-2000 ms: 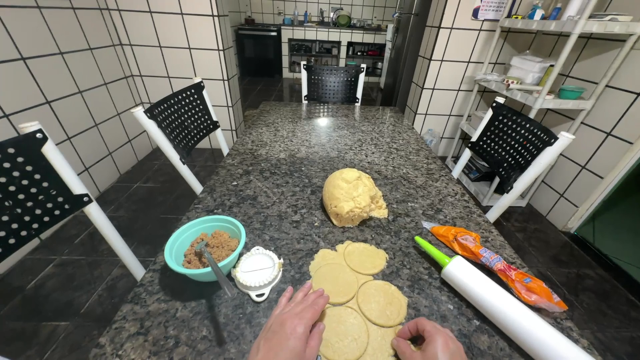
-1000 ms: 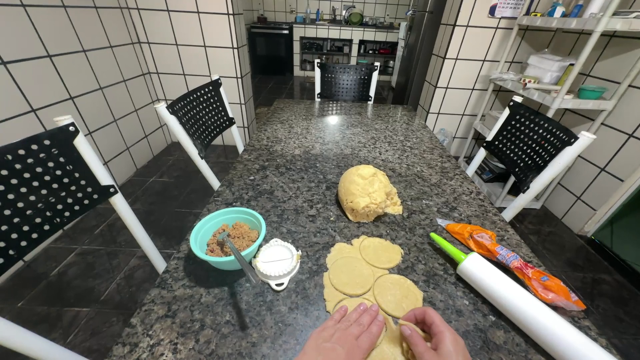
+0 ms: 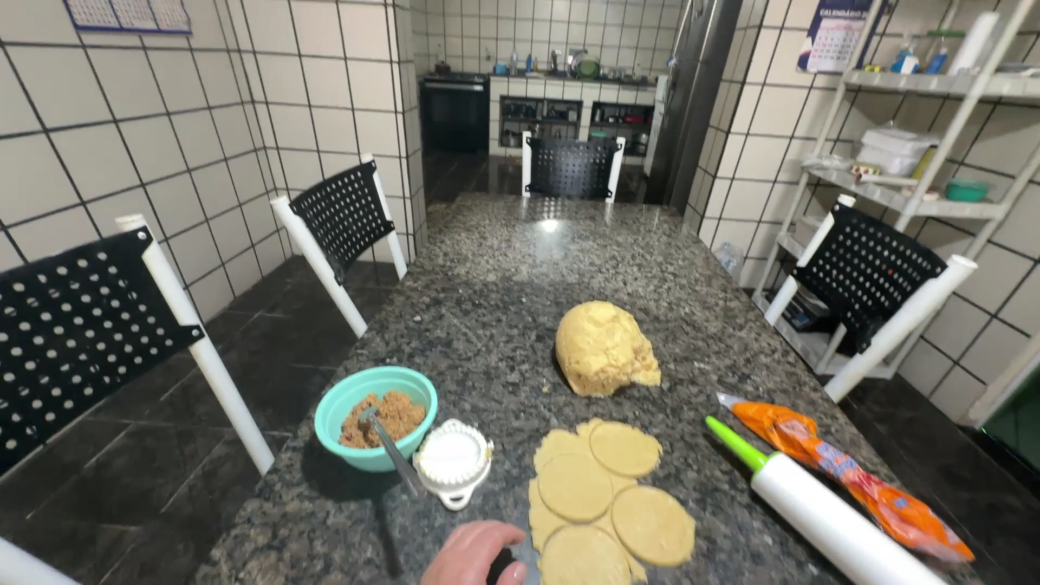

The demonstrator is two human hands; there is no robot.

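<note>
My left hand (image 3: 475, 554) is at the bottom edge, left of the rolled-out dough sheet (image 3: 540, 513), its thumb and fingers closed around a small dark object (image 3: 500, 564), mostly hidden. My right hand is out of view. Several round cuts mark the dough sheet. Beyond it sits a large ball of dough (image 3: 605, 349) with a torn right side. A white plastic dough press (image 3: 453, 459) lies left of the sheet, beside a turquoise bowl (image 3: 327, 422) of crumbly brown filling (image 3: 398, 417). A metal spoon (image 3: 394, 451) leans out of the bowl.
On the right, a white rolling pin (image 3: 837, 520) with green handle lies beside an orange plastic package (image 3: 853, 479). Chairs with black perforated backs (image 3: 345, 215) flank the granite table (image 3: 487, 292). A white shelf rack (image 3: 910, 199) stands at the right wall.
Both hands were on the dough sheet earlier. My left hand is now off the dough at its left, around a dark object, and my right hand has left the view.
</note>
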